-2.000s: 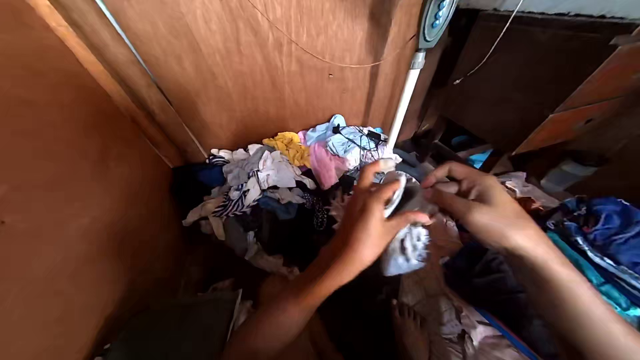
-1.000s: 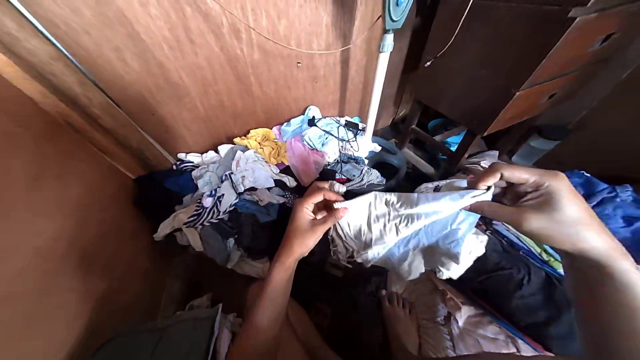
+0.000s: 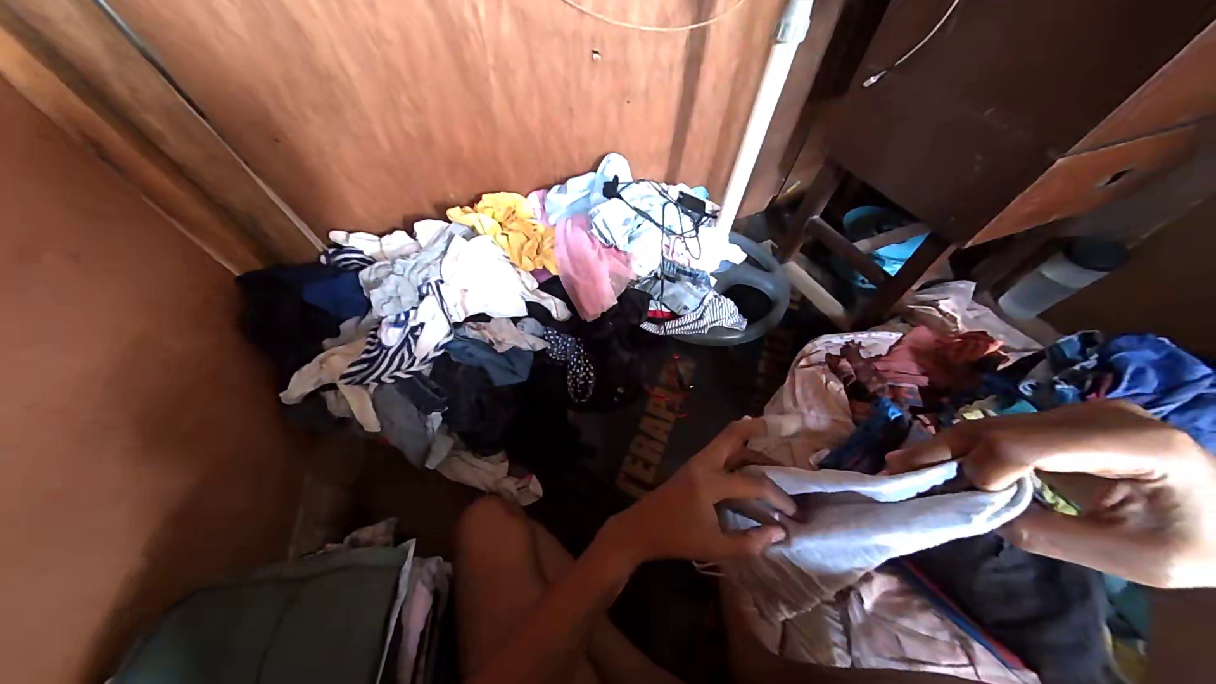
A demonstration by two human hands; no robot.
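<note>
A white cloth garment (image 3: 883, 527) is stretched between my two hands at the lower right, its upper edge parted into a loop. My left hand (image 3: 708, 499) grips its left end, fingers partly inside the opening. My right hand (image 3: 1064, 475) holds the other end, with the rim around its fingers. Below and behind the garment lie a pale pink cloth (image 3: 902, 617) and a dark cloth (image 3: 1031, 589). Just beyond my hands is a reddish crumpled cloth (image 3: 936, 356).
A large heap of mixed clothes (image 3: 484, 275) lies against the wooden wall. A fan's round base (image 3: 774, 294) and white pole (image 3: 765, 119) stand beside it, with a black cable on the heap. Dark wooden furniture (image 3: 950, 123), a bottle (image 3: 1059, 275) and blue cloth (image 3: 1164, 380) are at right. A green-grey bag or cushion (image 3: 275, 617) is lower left.
The white garment was spread flat between my hands a second ago; now it hangs lower, with its edge opened into a loop. The view has shifted somewhat.
</note>
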